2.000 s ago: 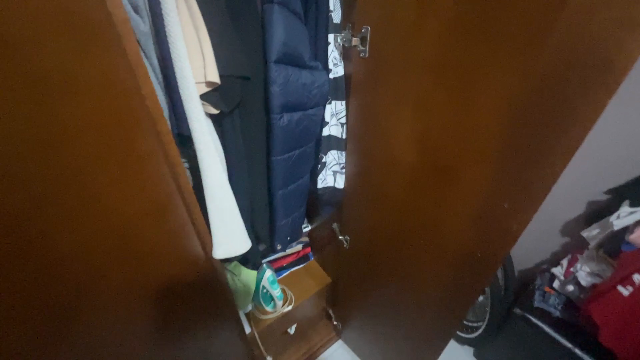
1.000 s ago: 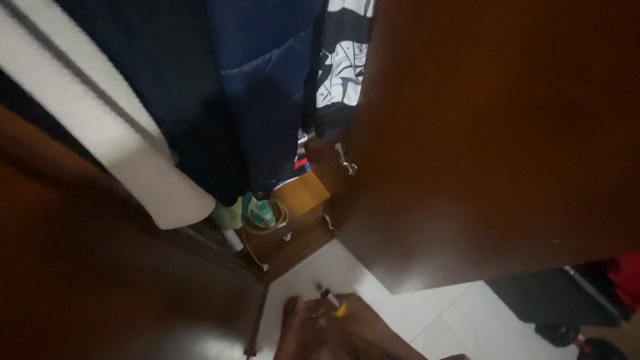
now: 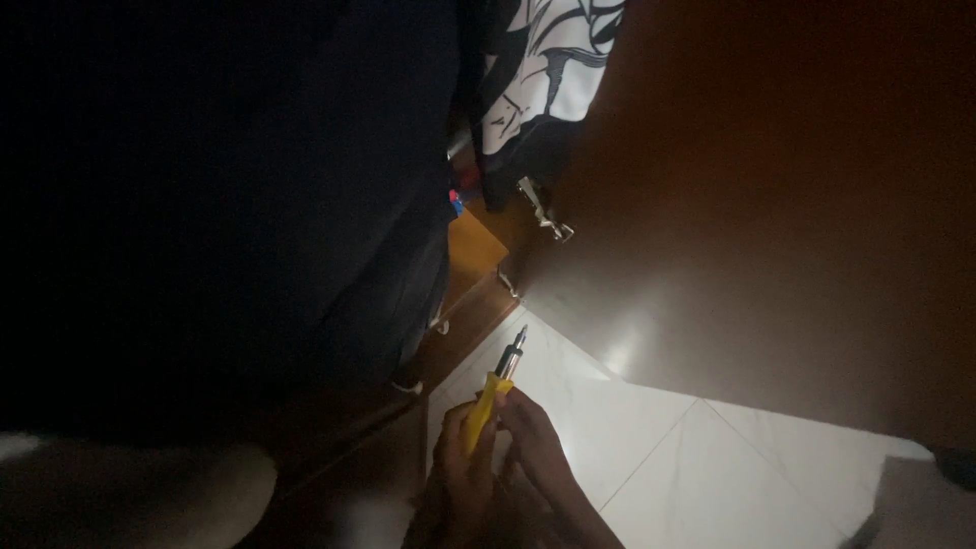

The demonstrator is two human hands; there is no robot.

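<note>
A screwdriver with a yellow handle and a metal shaft point(image 3: 483, 415) points up and away over the white floor tiles, low in the middle of the view. My left hand point(image 3: 463, 450) is closed around its handle from the left. From the right, the fingers of my right hand point(image 3: 534, 438) touch the handle near its collar. Beyond the tip, a metal hinge point(image 3: 545, 212) sits on the inner face of the wooden wardrobe door point(image 3: 747, 229), and a smaller hinge point(image 3: 508, 284) shows lower down.
Dark clothing point(image 3: 229, 213) hangs close on the left, with a black-and-white patterned garment point(image 3: 560, 76) behind it. A wooden drawer unit point(image 3: 473, 255) stands at the wardrobe's bottom. Pale cloth point(image 3: 137, 488) is at lower left. White tiled floor point(image 3: 656, 435) lies below the door.
Both hands, out of view two seconds ago, have come in at the bottom with the screwdriver. The view has moved closer to the wardrobe's lower part, and the iron is out of sight.
</note>
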